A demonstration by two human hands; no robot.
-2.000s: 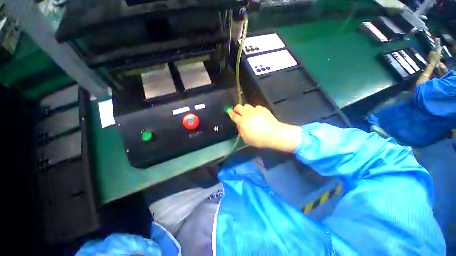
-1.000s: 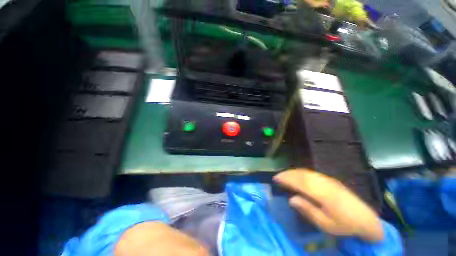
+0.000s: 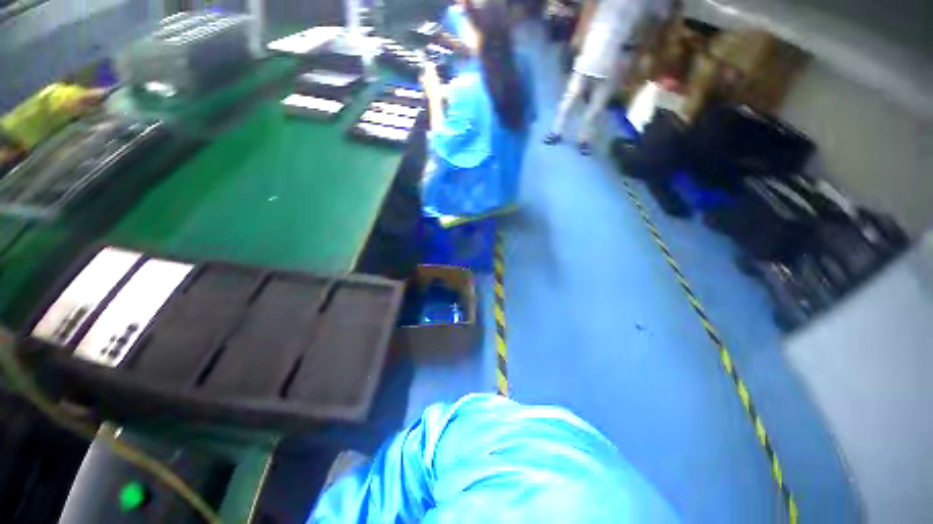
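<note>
No hand of mine shows; only a blue sleeve is at the bottom centre. Nearest in front is a black tray (image 3: 338, 353) on the green-matted bench. Two white phone covers with dark camera holes lie in its left slots, the outer one (image 3: 86, 297) and the inner one (image 3: 133, 309). The other slots to their right hold no piece. At the lower left, a corner of the press panel shows with one green start button (image 3: 132, 496). A thin yellowish air hose (image 3: 153, 466) crosses in front of it.
A cardboard box (image 3: 442, 334) with something blue inside stands beside the tray. Smaller trays with white pieces (image 3: 389, 121) lie farther along the bench. A worker in blue sits there. Another person stands on the blue floor. Black piled items (image 3: 808, 241) are at the right.
The view has swung right, away from the press, towards the aisle. Both hands, seen earlier near the bench, have left the picture.
</note>
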